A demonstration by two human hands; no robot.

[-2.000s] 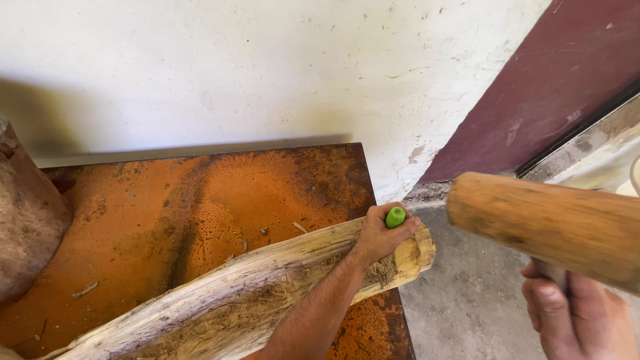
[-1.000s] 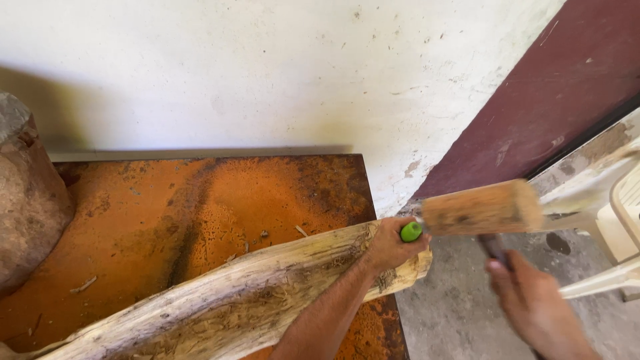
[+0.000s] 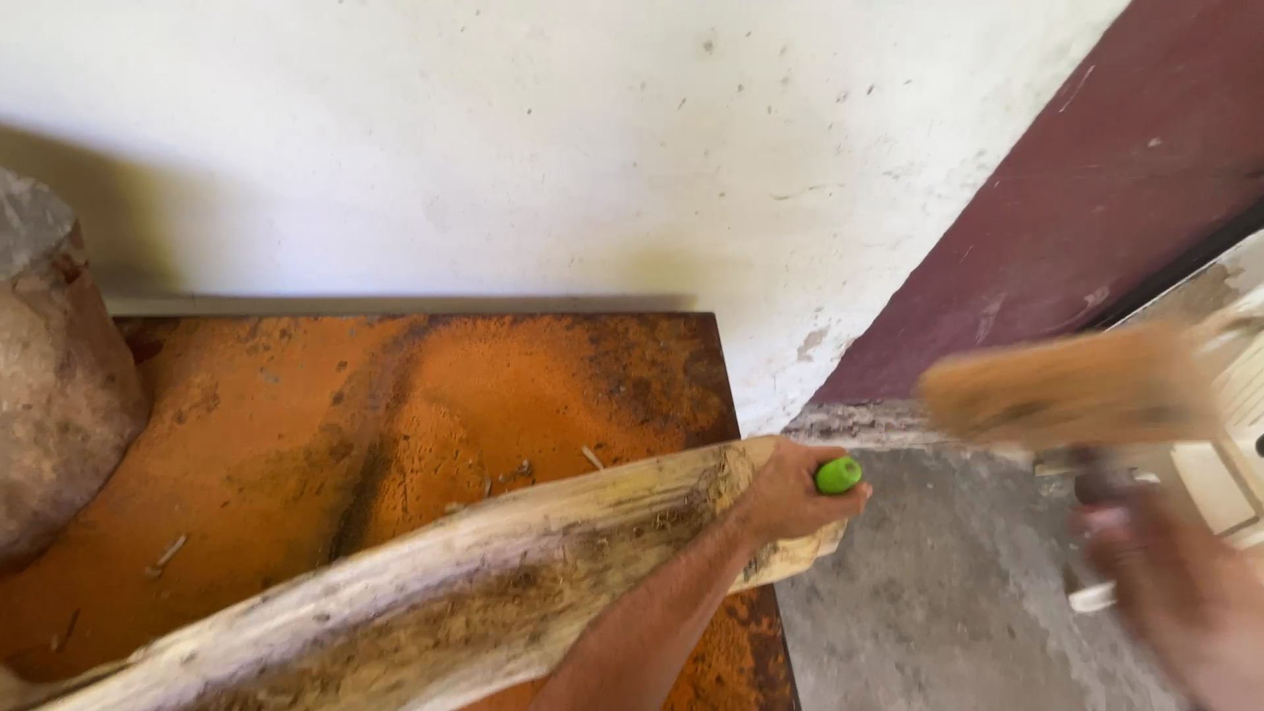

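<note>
A pale, hollowed wooden log (image 3: 533, 513) lies slantwise, its right end jutting past the table's edge. At that end my left hand (image 3: 795, 489) is closed around a tool's green handle (image 3: 838, 475); the tool's lower part is hidden behind the hand. My right hand (image 3: 1155, 553), blurred, grips the dark handle of a wooden mallet (image 3: 1071, 385). The mallet's head is to the right of the green handle and a little higher in the view, apart from it.
The rusty orange table (image 3: 513, 385) bears wood chips. A large brown object with a grey top (image 3: 59, 395) stands at the left. Behind are a white wall (image 3: 494, 148) and a maroon panel (image 3: 1047, 217). Part of a pale chair (image 3: 1215, 484) shows over the concrete floor (image 3: 889, 592).
The mallet was beside the green handle one second ago and is now farther right, away from it. My left hand has stayed on the green handle at the log's end.
</note>
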